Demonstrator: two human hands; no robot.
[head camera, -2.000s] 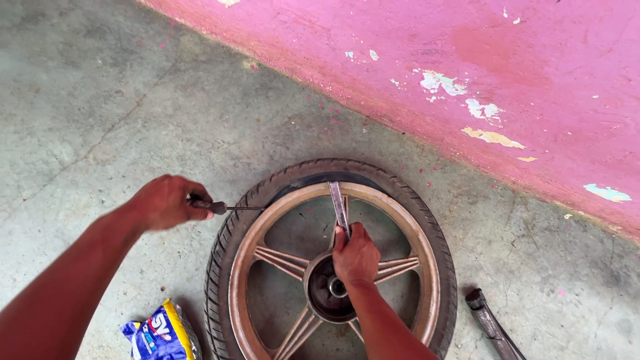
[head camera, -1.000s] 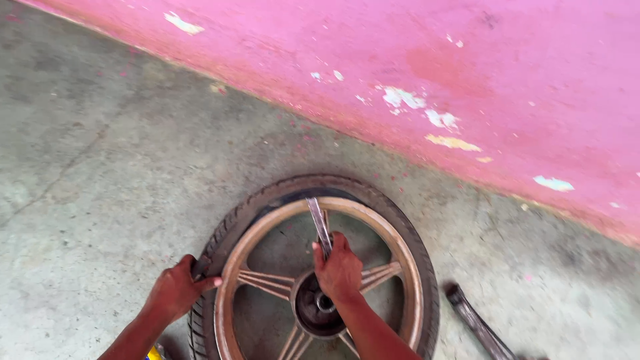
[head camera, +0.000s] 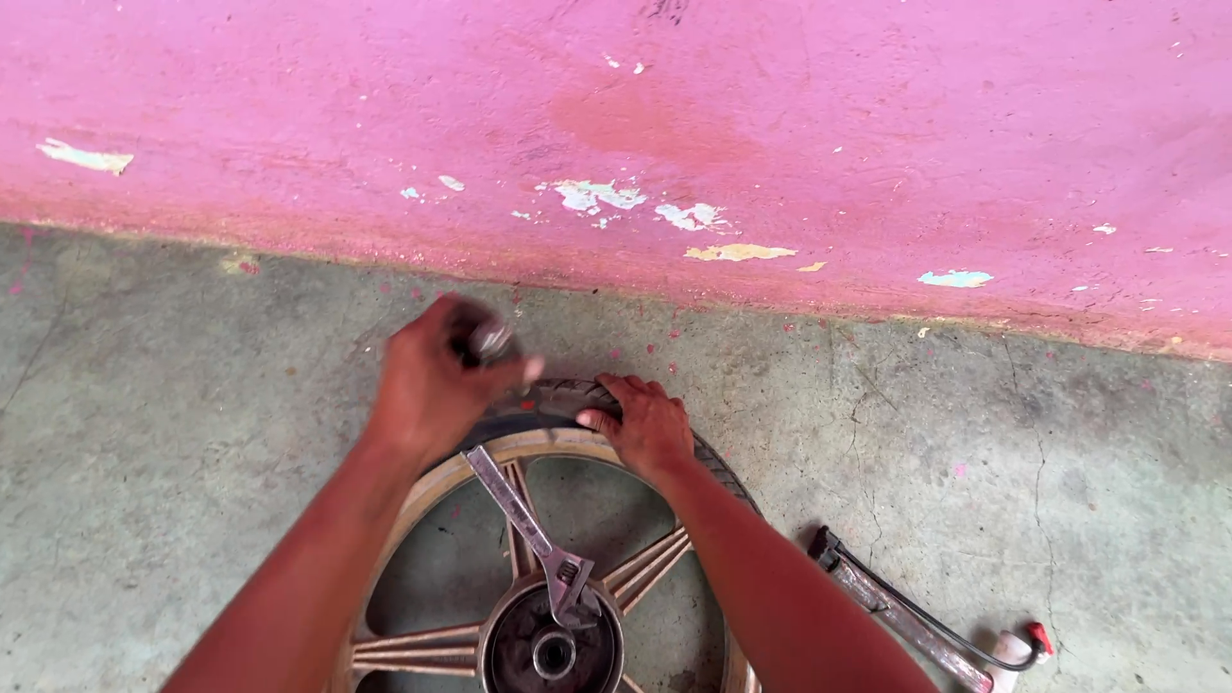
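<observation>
A spoked motorcycle wheel (head camera: 534, 443) with a black tyre (head camera: 568, 397) lies flat on the floor. My left hand (head camera: 438, 371), blurred, is above the tyre's upper left part, closed around a dark tool with a shiny end, likely the screwdriver. My right hand (head camera: 647, 423) rests on the tyre's top, fingers over the tread and thumb toward the rim. An adjustable wrench (head camera: 525, 525) lies across the wheel, its handle end at the rim and its jaw over the hub (head camera: 553, 654). The bead beneath my left hand is partly hidden.
A pink wall (head camera: 616, 125) with peeling paint rises beyond the wheel. On the concrete floor (head camera: 192, 462) at the lower right lies a hand pump (head camera: 910, 621) with a black hose and a red-tipped end.
My right hand has let go of the wrench and moved onto the tyre. My left hand has moved from the tyre's left side to above its upper part. The view has shifted toward the wall.
</observation>
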